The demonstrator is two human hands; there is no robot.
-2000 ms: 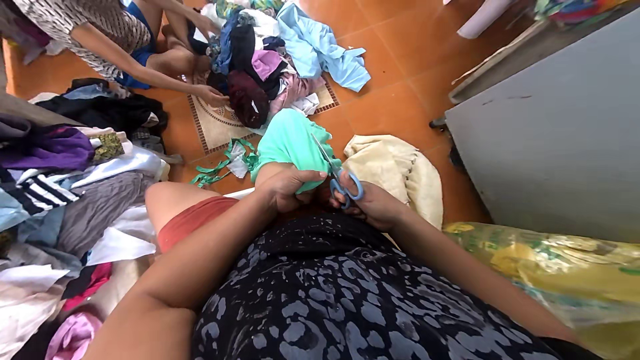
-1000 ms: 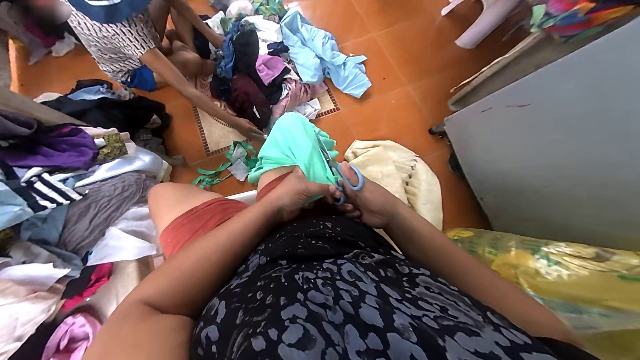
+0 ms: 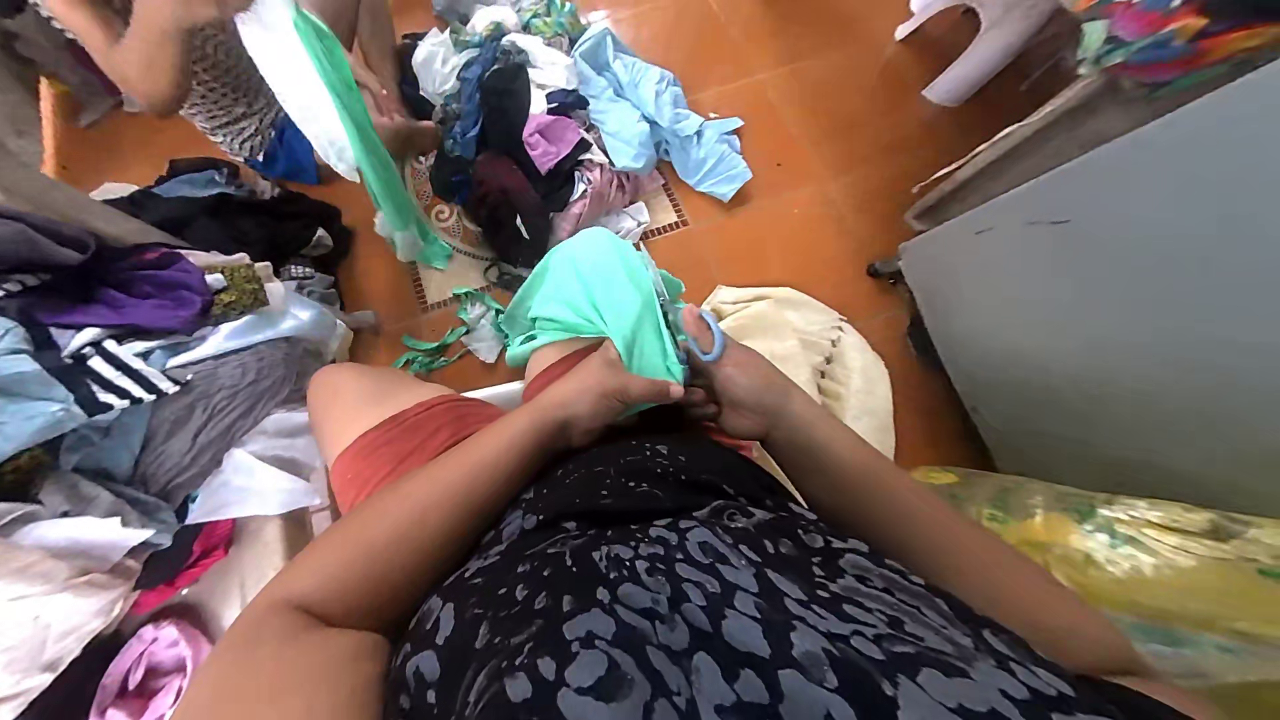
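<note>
A mint-green cloth (image 3: 590, 290) lies draped over my knee. My left hand (image 3: 605, 395) grips its lower edge between thumb and fingers. In my right hand (image 3: 740, 385) is a pair of scissors with light blue handles (image 3: 706, 337), the blades pointing away from me along the cloth's right edge. Whether the blades are open or closed cannot be made out. A cream cloth (image 3: 830, 360) rests on the floor just beyond my right hand. Green scraps (image 3: 445, 340) lie on the tiles left of the mint cloth.
Another person (image 3: 235, 90) sits at the upper left, with a green and white cloth (image 3: 335, 110) raised nearby. Heaps of clothes (image 3: 540, 120) lie ahead and at left (image 3: 130, 290). A grey panel (image 3: 1100, 300) and a yellowish plastic bag (image 3: 1130, 540) stand at right.
The other person's arm has drawn back from the floor near the mint cloth, and a green and white cloth now hangs there. My hands remain at the mint cloth, still holding it and the scissors.
</note>
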